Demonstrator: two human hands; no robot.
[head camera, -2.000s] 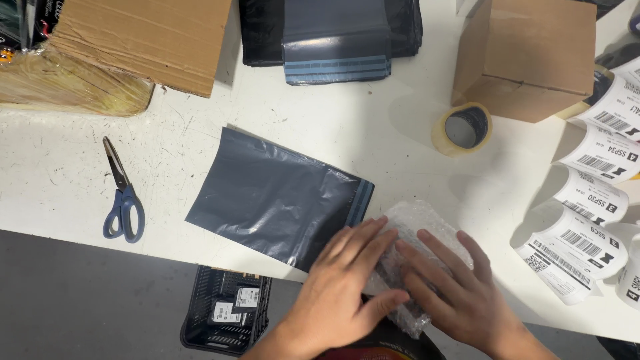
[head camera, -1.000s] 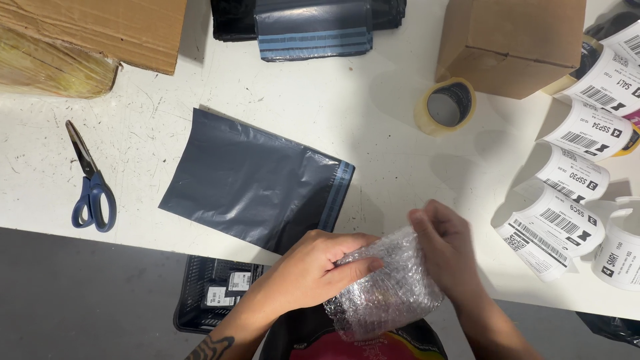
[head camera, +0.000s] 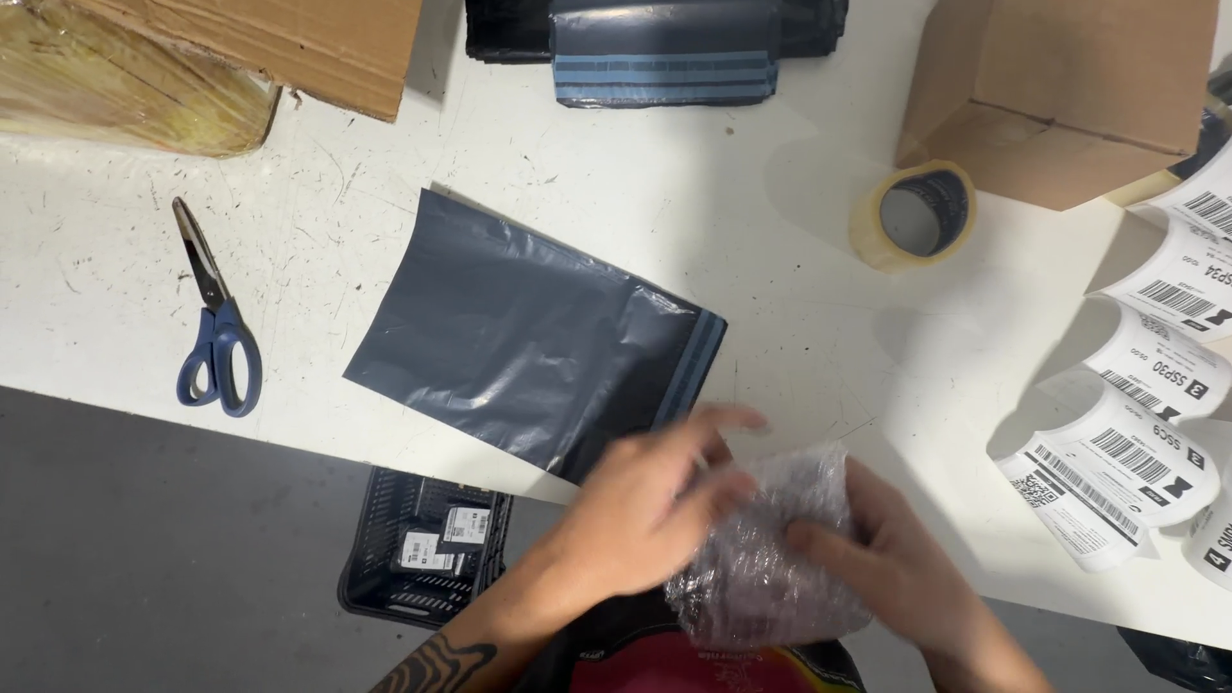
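A bundle in clear bubble wrap (head camera: 770, 587) is held by my right hand (head camera: 885, 558), its thumb pressed on the near face. My left hand (head camera: 664, 500) is beside the bundle's upper left, fingers apart and somewhat blurred; whether a fingertip touches the wrap is unclear. What lies inside the wrap cannot be made out. Just beyond my left hand, a dark grey plastic mailing bag (head camera: 529, 327) lies flat on the white table, its striped blue flap toward the right. Farther off are a roll of clear packing tape (head camera: 866, 231) and scissors with blue handles (head camera: 221, 356).
More mailing bags (head camera: 664, 48) are stacked at the back, between corrugated cardboard (head camera: 327, 48) and a brown cardboard box (head camera: 1059, 87). Curling strips of printed labels (head camera: 1116, 472) cover the right side. Below the table edge (head camera: 289, 430) stands a black plastic crate (head camera: 371, 568) with labelled packages.
Both hands were on the wrapped bundle over the table edge; it then came up toward me. My left hand has now drawn its fingers apart, while my right hand keeps hold.
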